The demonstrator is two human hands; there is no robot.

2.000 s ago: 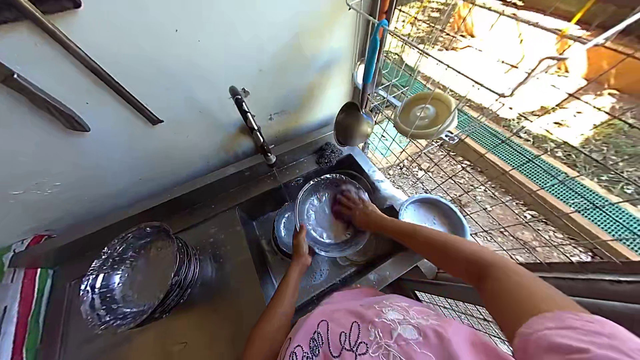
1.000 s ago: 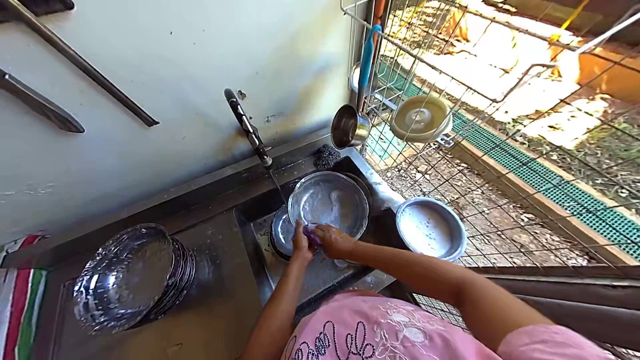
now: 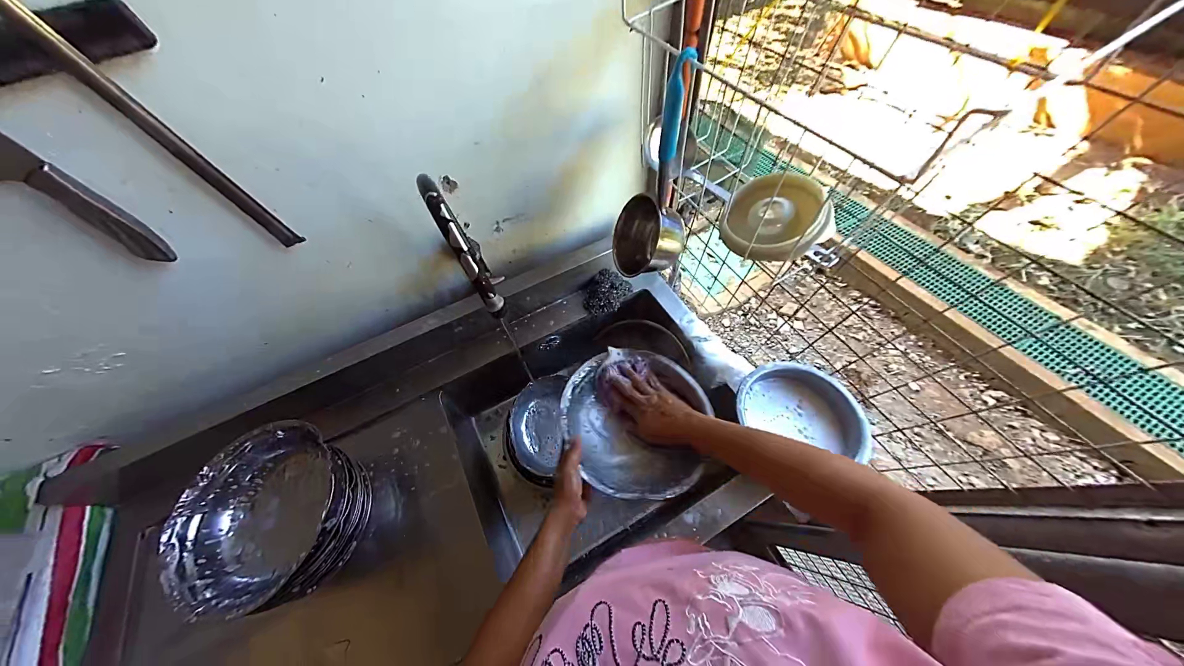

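Note:
My left hand [image 3: 572, 483] grips the lower left rim of a round metal dish [image 3: 638, 462], which is tilted over the sink [image 3: 481, 462]. Inside the dish my right hand [image 3: 652, 404] presses a purplish scrubber [image 3: 612, 377] against the upper part of the soapy surface. Left of the dish, a smaller metal plate [image 3: 538, 427] tops a stack in the sink. Water runs thinly from the faucet [image 3: 462, 248] beside that stack. To the right, a round metal pan [image 3: 803, 407] with suds rests at the sink's edge.
Wet metal plates [image 3: 268, 518] are stacked on the left drainboard, near a striped cloth [image 3: 69, 564]. A dark scouring pad [image 3: 607, 291] lies at the back corner. A metal dipper [image 3: 647, 236] and a plastic lid [image 3: 775, 215] hang by the wire grille. A knife [image 3: 102, 208] is on the wall.
My right hand has moved from the dish's near edge, beside my left hand, to the upper inside of the dish. My left hand has shifted onto the left rim.

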